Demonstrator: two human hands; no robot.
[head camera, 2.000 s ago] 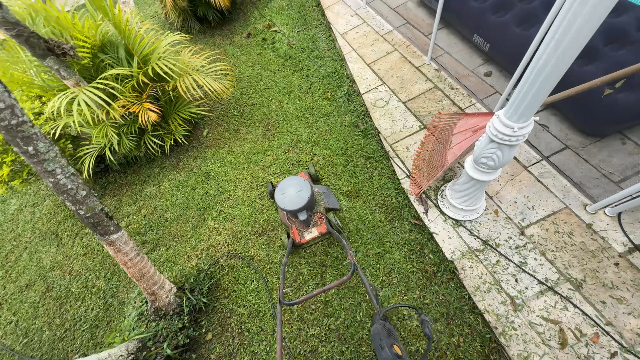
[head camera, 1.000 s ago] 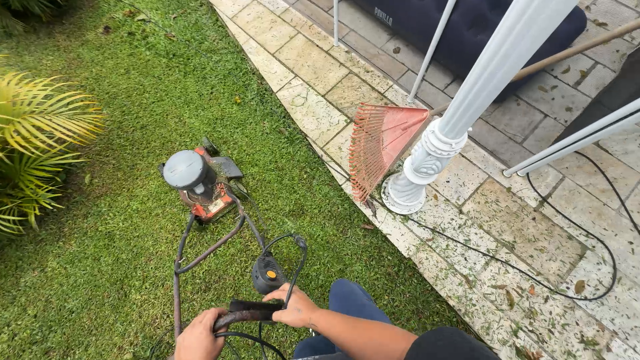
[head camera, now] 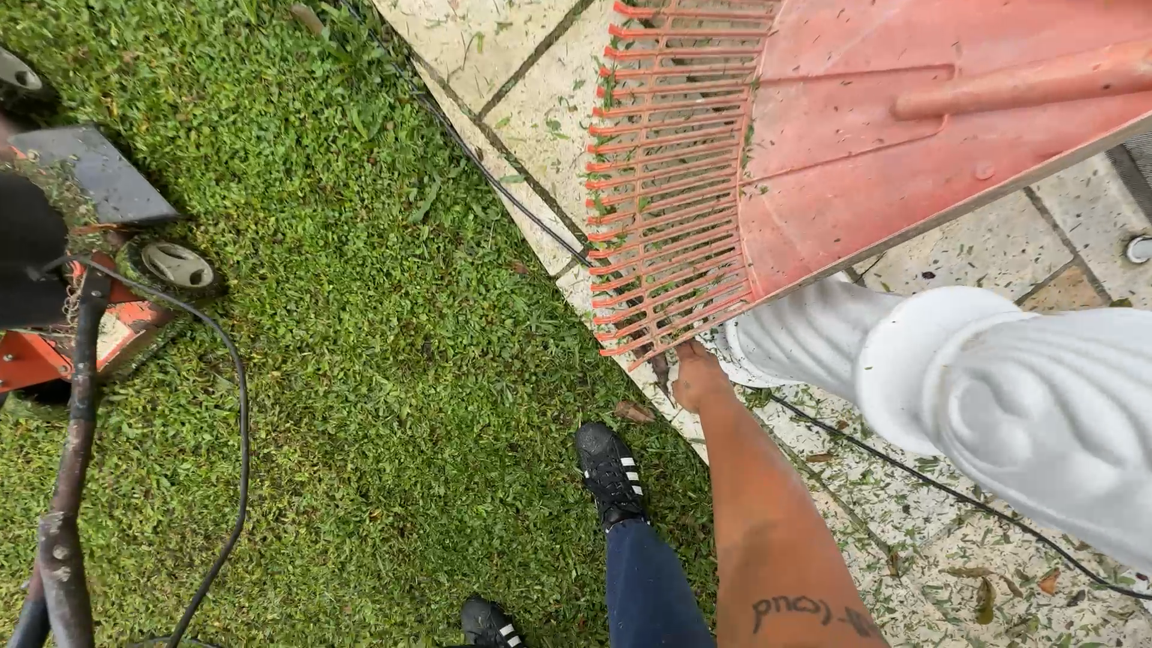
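Observation:
My right hand (head camera: 699,376) reaches down to the edge of the stone paving, beside the base of a white ornate column (head camera: 954,369). Its fingers are partly hidden under the lower tines of a red plastic leaf rake (head camera: 864,135), at a dark object (head camera: 661,371) on the stone that I cannot make out. Whether the hand grips it does not show. A black electric cord (head camera: 936,481) runs across the paving past the column base. My left hand is out of view. An orange and black lawn mower (head camera: 117,333) stands on the grass at the left, its handle (head camera: 72,459) toward the lower left.
Grass (head camera: 405,405) covers the middle, bordered by pale stone paving (head camera: 936,558) strewn with clippings and dry leaves. Another stretch of cord (head camera: 486,175) lies along the grass edge. A cable (head camera: 241,441) loops from the mower. My black shoes (head camera: 612,472) are on the grass.
Both hands were on the mower handle a second ago; now it is released and my right hand is down by the rake and column. The view has moved much closer to the paving edge.

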